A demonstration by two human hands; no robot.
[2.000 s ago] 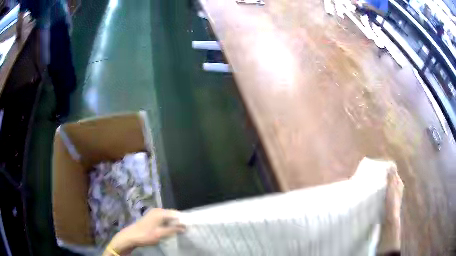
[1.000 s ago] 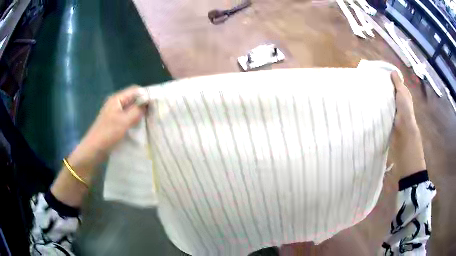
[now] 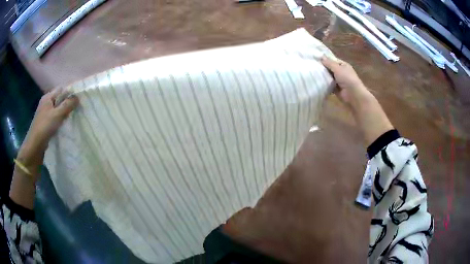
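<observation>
A large cream cut garment panel with thin grey stripes is stretched between my hands, over the near edge of the reddish-brown table. My left hand grips its upper left corner; a yellow bracelet is on that wrist. My right hand grips its upper right corner. The panel's lower edge hangs free, with curved cut-outs at the bottom. The fingertips behind the cloth are partly hidden.
Several narrow white strips lie at the far right of the table. A long pale band with dark marks lies at the far left. A small white and dark object is beside my right sleeve. Green floor shows at lower left.
The view has turned from the floor and open box to the table. Both hands have moved left in view since one second ago, still holding the panel, which now slants more.
</observation>
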